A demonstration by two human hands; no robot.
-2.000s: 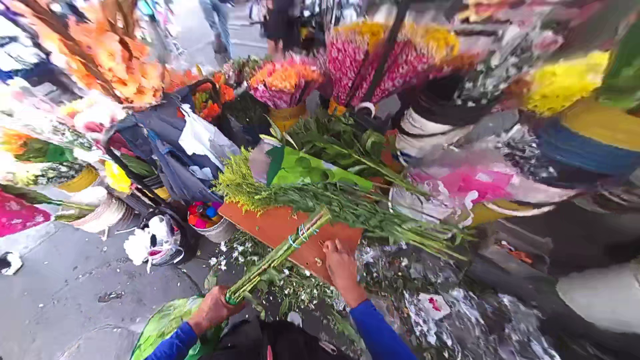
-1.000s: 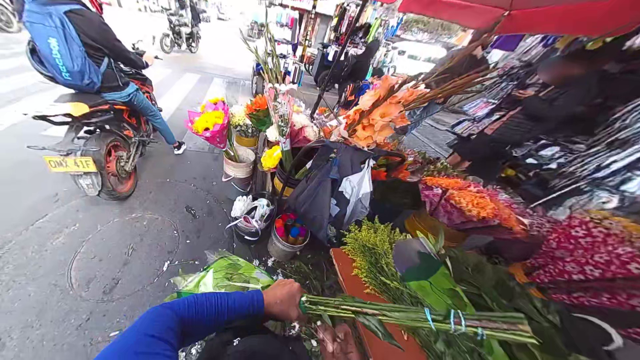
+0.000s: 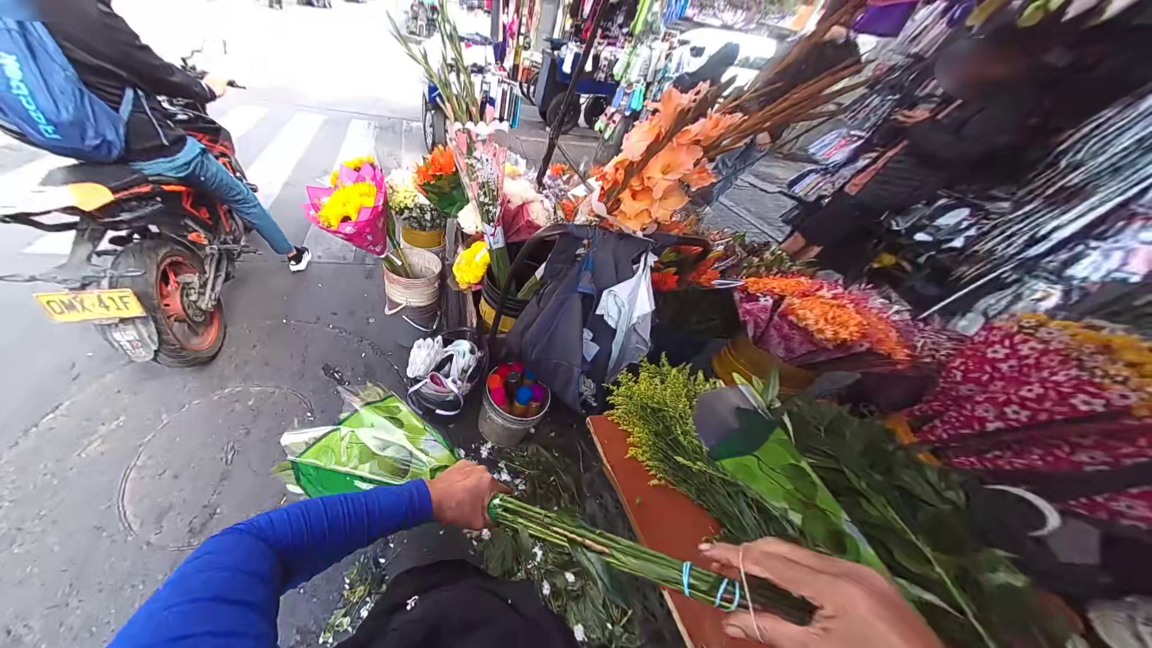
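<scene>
My left hand point(image 3: 464, 495) is closed around the stems of a bouquet wrapped in green patterned film point(image 3: 373, 445), which points out to the left. The bunched green stems point(image 3: 594, 543) run from that hand toward the lower right, with pale blue rubber bands around them near the cut ends. My right hand point(image 3: 810, 585) is at those ends, a light rubber band stretched over its spread fingers. Beneath the stems is a reddish-brown board point(image 3: 652, 504), with yellow filler flowers point(image 3: 661, 418) and leafy greenery point(image 3: 891, 468) lying over it.
Ahead stand a pail of colourful items point(image 3: 511, 416), a container of white material point(image 3: 445, 373), a dark bag point(image 3: 576, 306) and orange gladioli point(image 3: 661, 166). Wrapped flowers point(image 3: 1035, 405) fill the right side. A person on a motorcycle point(image 3: 171, 279) is at the left; another person is at the upper right.
The view has swung left toward the street. My right hand, resting at the board two seconds ago, is now at the stem ends with a stretched rubber band. The bouquet remains in my left hand.
</scene>
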